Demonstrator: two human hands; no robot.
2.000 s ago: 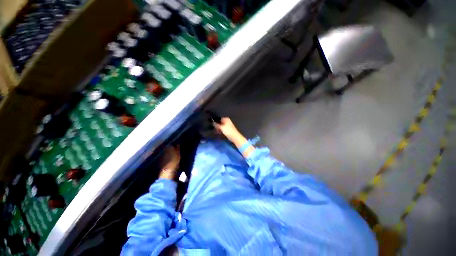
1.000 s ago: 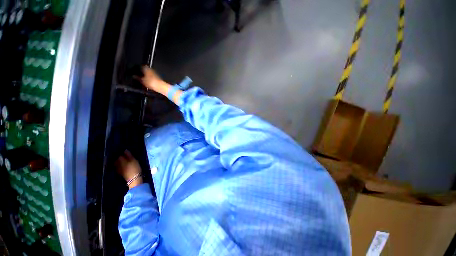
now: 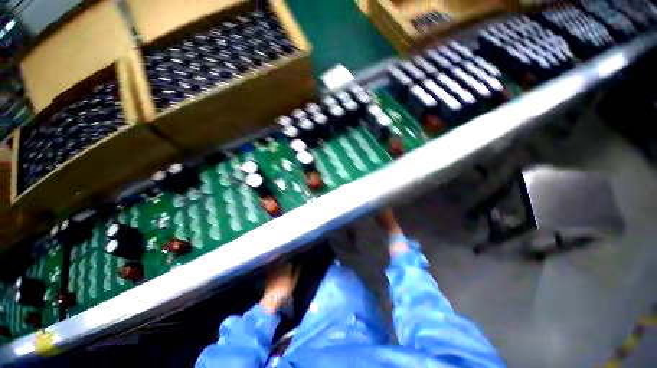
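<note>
My left hand [image 3: 279,282] is below the silver rail [image 3: 310,219], near my lap; it is blurred and its fingers are partly hidden. My right hand [image 3: 390,221] is farther right, at the rail's lower edge, with its fingers mostly hidden. I cannot tell if either hand holds anything. Beyond the rail lie green circuit boards [image 3: 194,214] with rows of white footprint marks. Black capacitors with pale tops [image 3: 338,106] stand on the boards, densely toward the upper right. Small copper-orange coils [image 3: 270,206] stand near the boards' front edge.
Open cartons [image 3: 223,115] packed with capacitors stand behind the boards at left. Another open carton [image 3: 447,29] is at the top. A grey-topped stool [image 3: 576,201] stands on the floor at right. A yellow block [image 3: 46,343] sits on the rail at far left. Yellow-black tape [image 3: 634,338] marks the floor.
The view has swung from the rail and floor cartons back to the boards and packed cartons. Both hands remain low, beside or under the rail; the floor cartons have left the view.
</note>
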